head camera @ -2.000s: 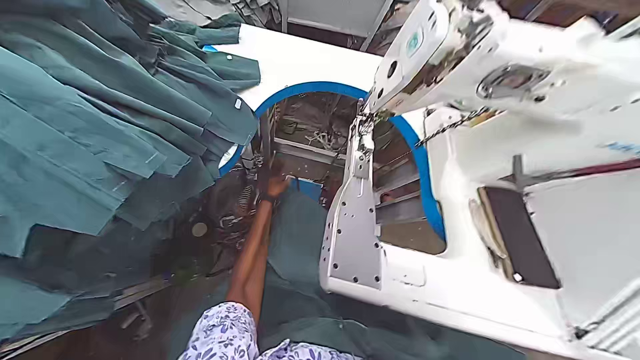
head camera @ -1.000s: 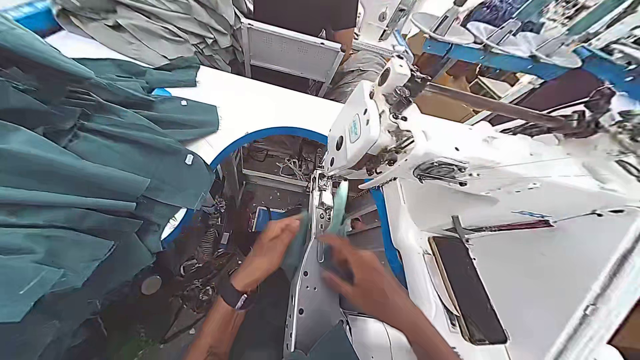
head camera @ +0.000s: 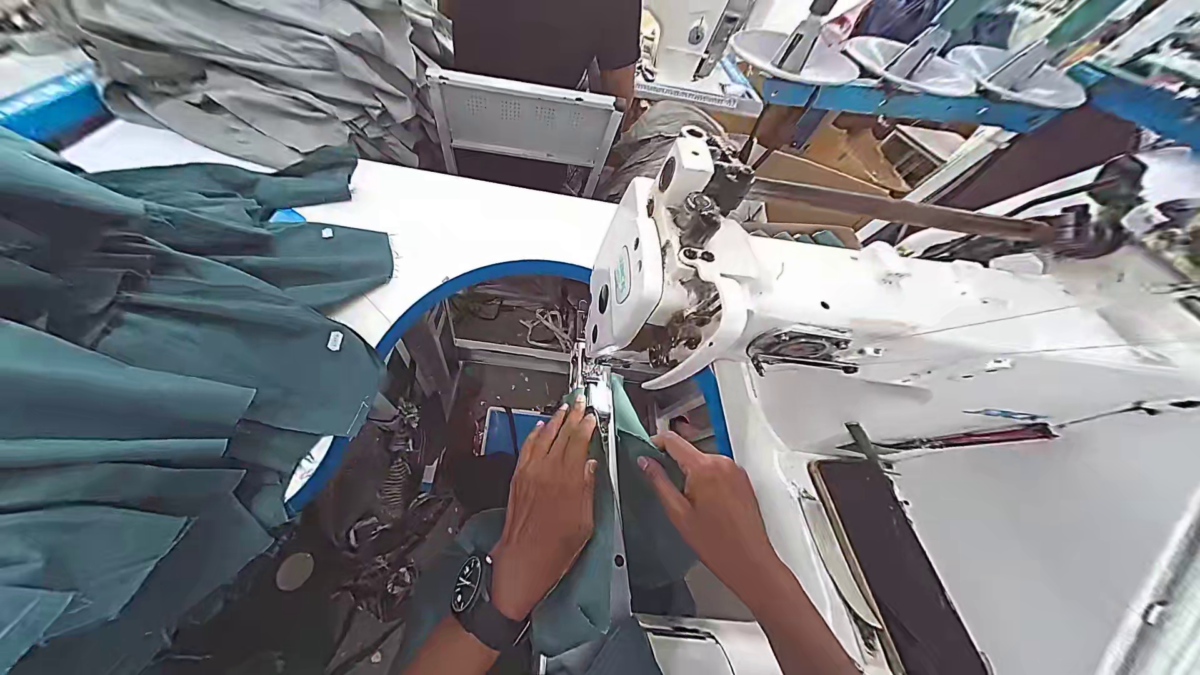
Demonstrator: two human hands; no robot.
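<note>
A dark green cloth piece (head camera: 647, 506) lies over the narrow arm of a white industrial sewing machine (head camera: 825, 291), its far end at the presser foot (head camera: 596, 389). My left hand (head camera: 555, 478), with a black wristwatch (head camera: 469, 586) on the wrist, rests flat on the cloth left of the arm, fingertips close to the foot. On the right side, my right hand (head camera: 708, 502) holds the cloth edge between thumb and index finger. The needle is too small to make out.
Green garment pieces (head camera: 169, 309) are heaped on the white table (head camera: 469, 211) at left. A dark phone-like slab (head camera: 895, 562) lies at right. Behind the table are grey cloth (head camera: 262, 75), a metal chair back (head camera: 525, 117) and a person in dark clothing (head camera: 525, 37).
Two seconds ago one arm reached down beside the machine arm. Both hands are now at the cloth on the machine arm, closer to the foot than one second ago. The view has shifted.
</note>
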